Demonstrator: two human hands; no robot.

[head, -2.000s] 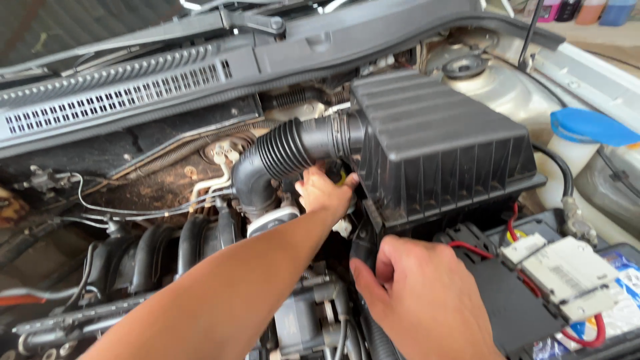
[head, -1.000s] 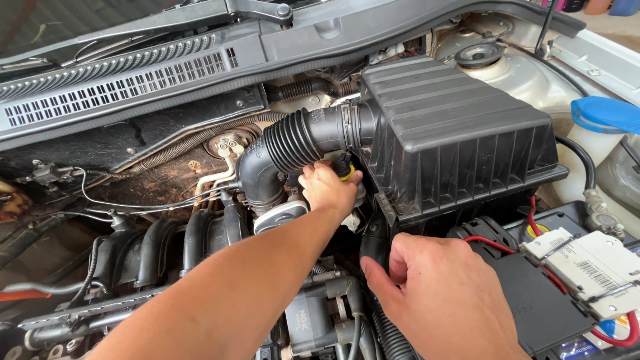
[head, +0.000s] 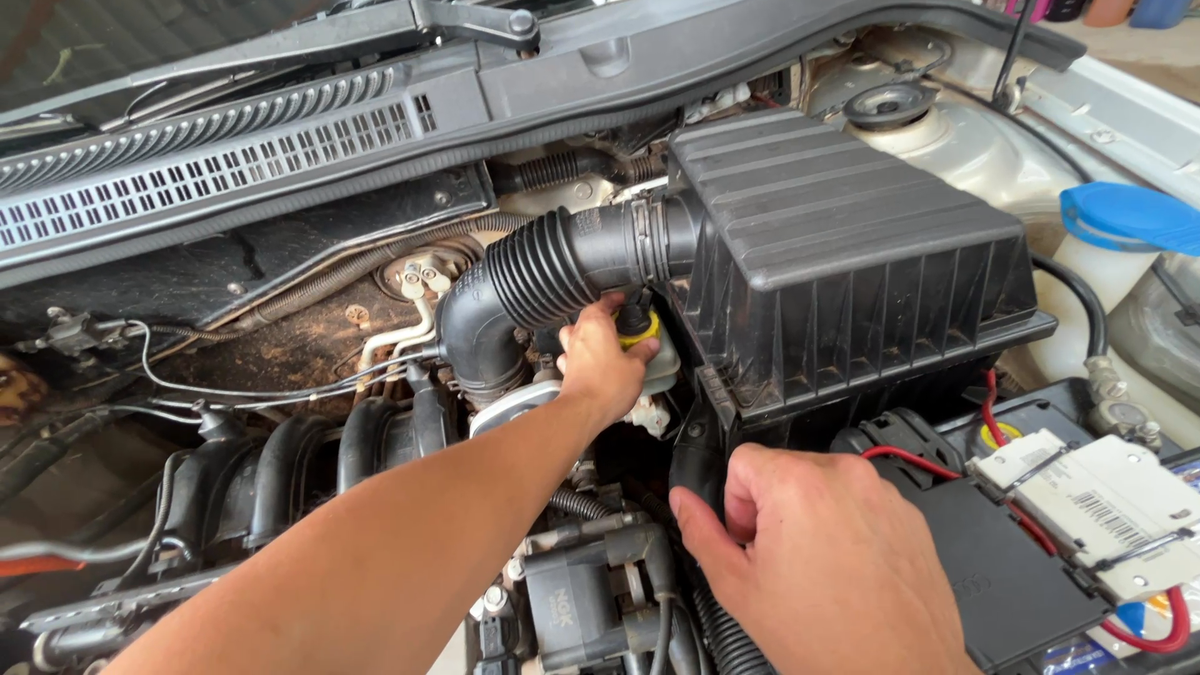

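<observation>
My left hand reaches under the ribbed black air intake hose, its fingers at the yellow-rimmed cap of a translucent fluid reservoir. The thumb touches the cap's yellow rim; some fingertips are hidden behind it and the hose. To the right of the reservoir stands the black plastic air filter housing, joined to the hose by a clamp. My right hand, fingers curled, is in front of the housing beside a black duct; whether it grips anything is hidden.
A black battery cover, red cables and a white module lie at the right. Behind them is a blue-capped washer fluid reservoir. An ignition coil sits at the bottom centre, and the black intake manifold at the left.
The yellow-rimmed cap, mostly hidden behind my left hand two seconds ago, now shows more. My left fingers have shifted a little around it. My right hand stays in front of the housing.
</observation>
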